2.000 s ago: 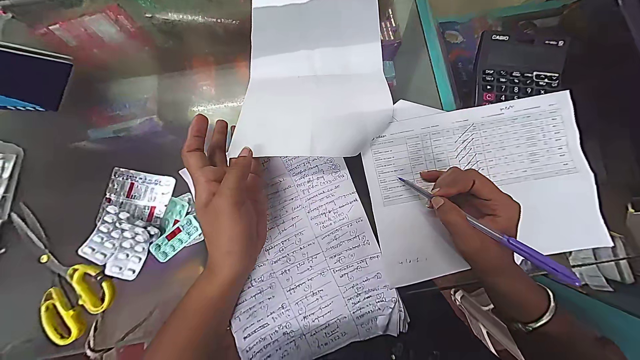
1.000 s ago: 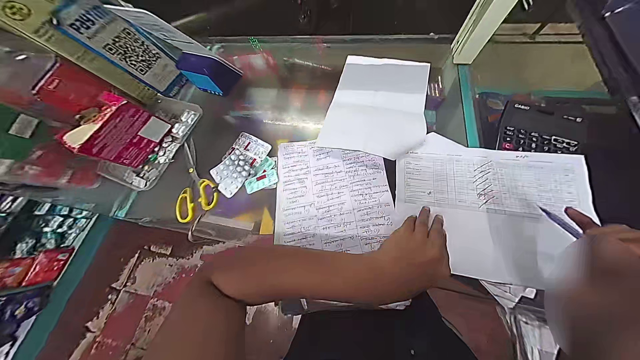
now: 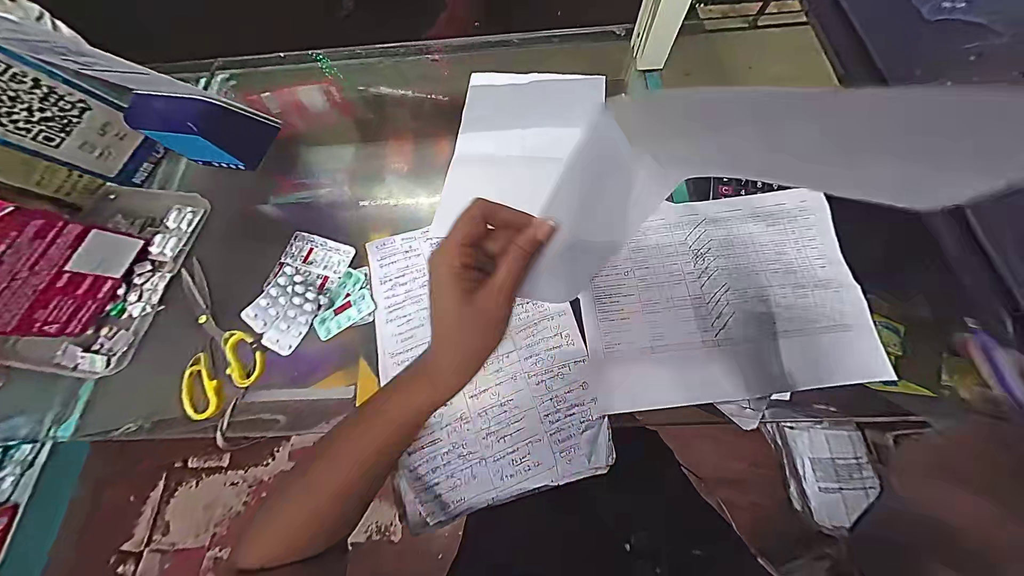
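Note:
My left hand (image 3: 488, 272) pinches the edge of a blurred white paper sheet (image 3: 596, 216), raised above the papers. Beneath it lie a blank folded sheet (image 3: 512, 120) and a handwritten list (image 3: 512, 440) in columns. To the right rests a printed form (image 3: 720, 296) with a table and a column of slanted pen strokes. My right hand (image 3: 944, 472) is a blur at the lower right, close to a purple pen (image 3: 992, 360); its fingers cannot be made out. Another blurred pale sheet (image 3: 816, 144) spans the upper right and partly covers a calculator (image 3: 740, 188).
Yellow-handled scissors (image 3: 220, 368) and several tablet blister packs (image 3: 292, 300) lie left of the papers on the glass counter (image 3: 344, 168). Farther left are a plastic tray (image 3: 200, 220) of blisters, a dark blue box (image 3: 200, 128) and a stand with a printed code (image 3: 72, 112).
My left hand has moved from the lower edge of the printed form to a raised sheet on the left. My right hand has moved off the form. A blurred pale sheet now shows at upper right.

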